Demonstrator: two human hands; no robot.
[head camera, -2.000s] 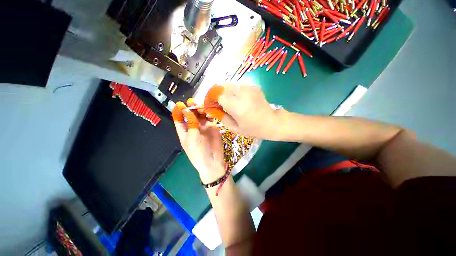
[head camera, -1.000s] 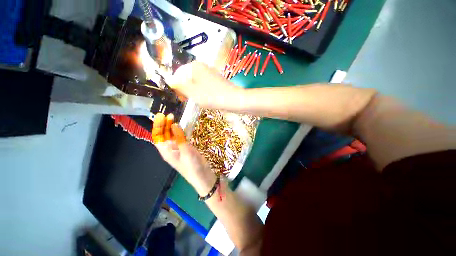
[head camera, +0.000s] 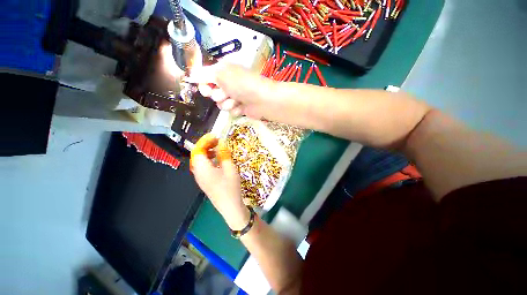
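Observation:
My right hand (head camera: 234, 92) is at the crimping machine head (head camera: 173, 95), its fingertips in the lamp glare beside the bright steel cylinder (head camera: 182, 36); what it holds is lost in the glare. My left hand (head camera: 218, 176), with orange finger cots, is at the edge of the bag of gold ferrules (head camera: 260, 173), just below the machine. Its fingertips are curled close together; I cannot tell whether a part is between them. Loose red sticks (head camera: 315, 75) lie on the green mat beside the pale machine plate (head camera: 248, 40).
A black parts tray (head camera: 361, 57) heaped with red and gold pieces is at the top. A large black tray (head camera: 138, 196) with a row of red sticks (head camera: 151, 151) is at the left. A black slotted lever (head camera: 225, 50) lies by the machine head. A blue frame bar (head camera: 211, 253) shows below.
The hands were together two seconds ago. My right hand has since gone to the machine head. My left fingers, spread a second ago, are now curled together nearer the ferrule bag. The view has shifted.

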